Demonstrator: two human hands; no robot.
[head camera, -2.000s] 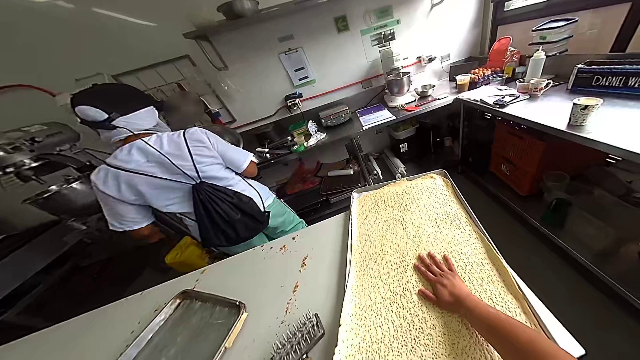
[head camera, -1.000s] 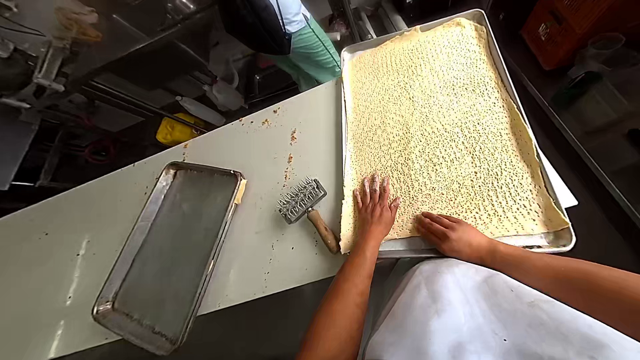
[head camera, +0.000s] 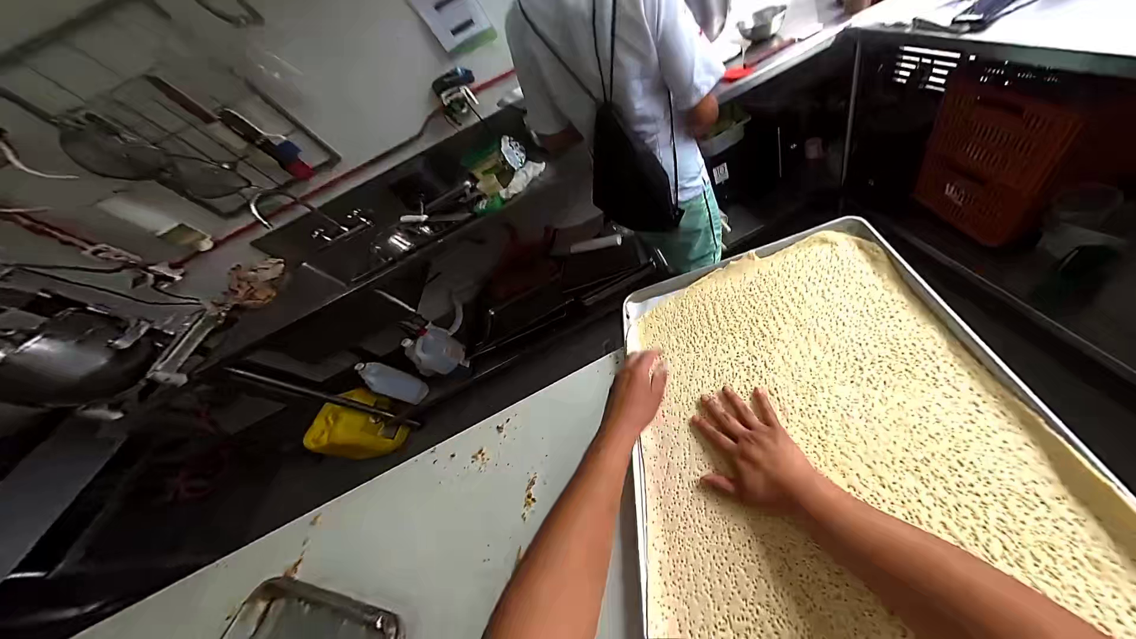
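Note:
A large sheet of pricked dough (head camera: 843, 373) covers a metal sheet pan (head camera: 945, 324) at the right of the worktop. My left hand (head camera: 637, 390) is at the pan's left rim, its fingers over the rim and the edge of the dough; whether they pinch it cannot be told. My right hand (head camera: 754, 448) lies palm down on the dough, fingers spread, holding nothing. At the bottom left, part of a shallow metal pan (head camera: 333, 603) shows on the worktop.
Crumbs dot the pale worktop (head camera: 426, 524). A person (head camera: 621, 115) with a black drawstring bag stands beyond the sheet pan, at the counter. A yellow container (head camera: 355, 426) and plastic bottles are below at the left. Orange crates (head camera: 994, 160) stand under the right counter.
My left hand has moved from the near end of the dough up to the pan's left rim. My right hand has moved from the near edge farther onto the dough. The view has swung upward.

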